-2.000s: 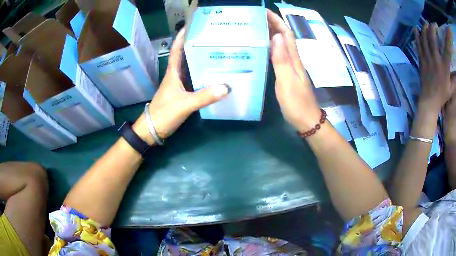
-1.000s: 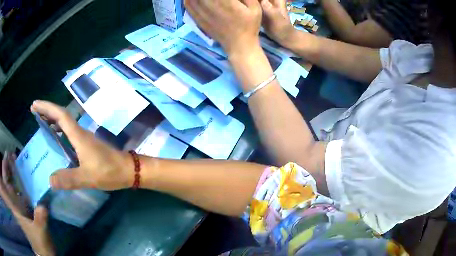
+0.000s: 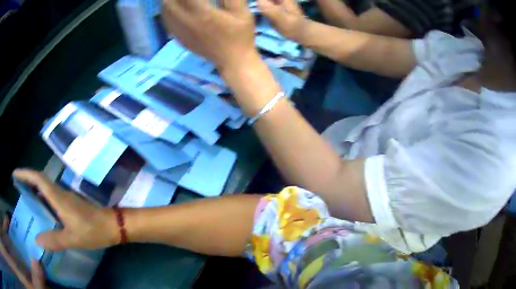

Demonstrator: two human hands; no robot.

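Note:
A blue-white carton (image 3: 24,223) is at the lower left, partly cut off by the frame edge. My right hand (image 3: 73,217) grips its upper side, thumb on the near face and fingers over the far edge. My left hand (image 3: 21,265) is at the carton's lower left, mostly cut off and blurred, with its fingers against the box. The carton's opening and bottom cannot be made out. Overlapping flat carton blanks (image 3: 90,144) with dark cylinder pictures lie just beyond my right hand.
A person in a white top (image 3: 430,163) sits close on my right, one forearm reaching over the blanks. An upright blue-white carton (image 3: 138,25) stands behind the blanks. The green table (image 3: 153,257) has a curved far edge. Another person's arm is at the top.
The view has swung to the right. The row of open cartons has left the picture. The held carton has gone from the centre to the lower left, still between my hands.

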